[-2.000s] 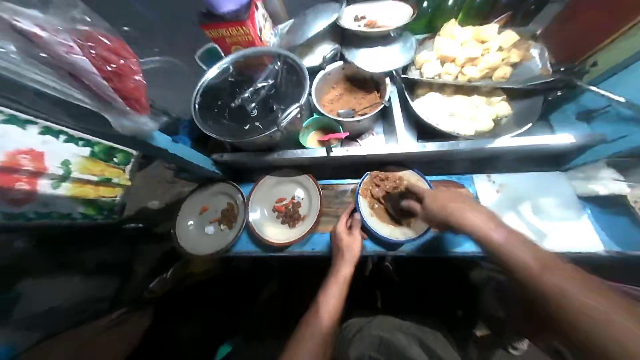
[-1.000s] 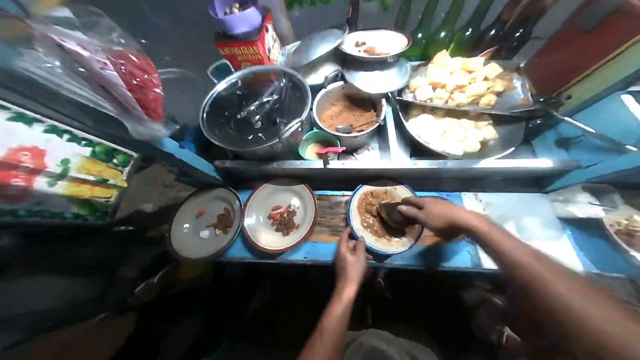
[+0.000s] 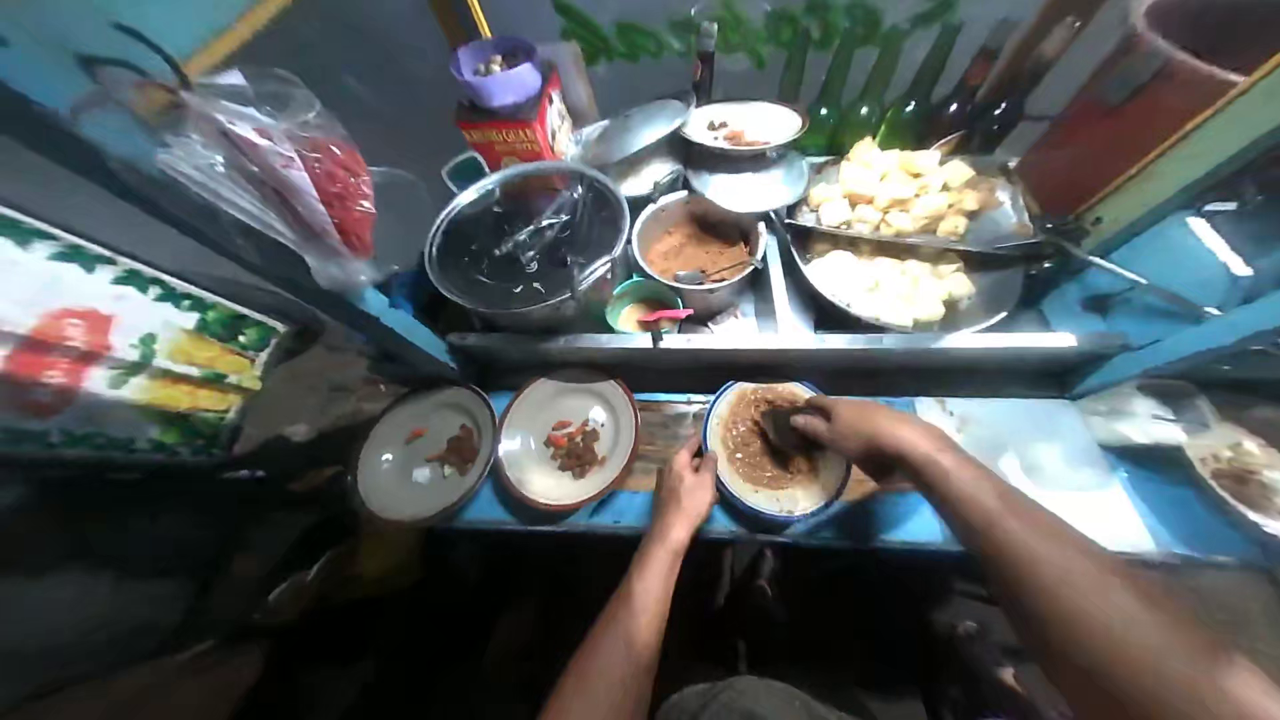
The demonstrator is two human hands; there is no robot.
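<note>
A blue-rimmed plate (image 3: 745,480) with brown sauce spread over it stands on the blue counter. My left hand (image 3: 688,487) grips its left rim. In my right hand (image 3: 862,432) is a dark pestle (image 3: 785,428), its working end down in the sauce at the plate's right half. Left of my left hand sits a brown-rimmed plate (image 3: 530,455) with brown paste and red chili pieces. Beside it, farther left, a dark-rimmed plate (image 3: 390,480) holds a smaller brown lump and a red bit.
Behind a metal ledge (image 3: 800,341) stand a glass-lidded pot (image 3: 520,285), a pot of brown paste (image 3: 695,250), a green cup (image 3: 630,305) and a pan of pale fried pieces (image 3: 900,290) under a tray of tofu (image 3: 900,195). Plastic sheets (image 3: 1050,460) lie right. A plastic bag (image 3: 270,180) hangs left.
The sauce has been spread more widely and evenly over the blue-rimmed plate. My right hand has shifted about over it with the pestle; my left hand still holds the rim.
</note>
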